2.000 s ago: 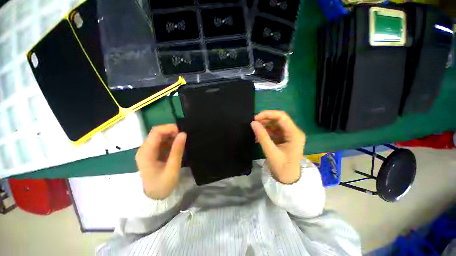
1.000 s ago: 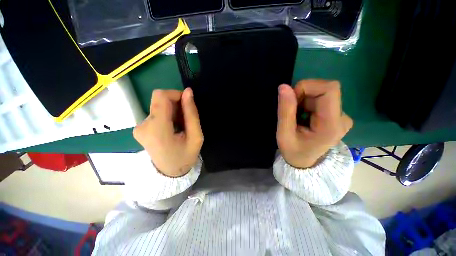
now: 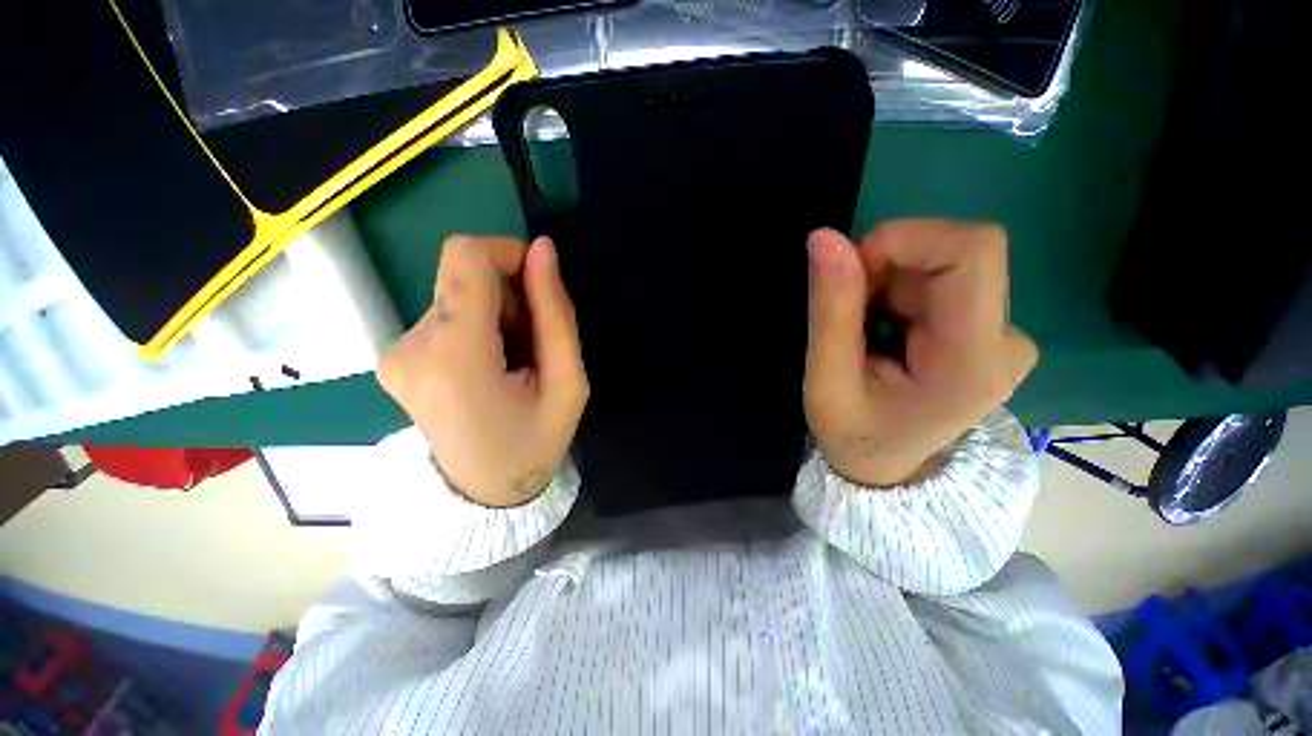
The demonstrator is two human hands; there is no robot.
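Observation:
A black phone case is held upright in front of my striped smock, its plain face towards me. An oval camera hole shows at its top left corner and a row of small holes near its top edge. My left hand grips its left edge between thumb and bent fingers. My right hand grips its right edge the same way. The fingertips behind the case are hidden. The case's lower end meets the smock.
Black back skins with yellow edges lie on a white gridded tray at left. A clear plastic sleeve with black logo panels lies behind the case. Dark stacked cases stand at right on the green mat.
Since two seconds ago, the view has moved closer to the case, and its lower end no longer juts to one side. In the last second little has changed; both hands still hold it.

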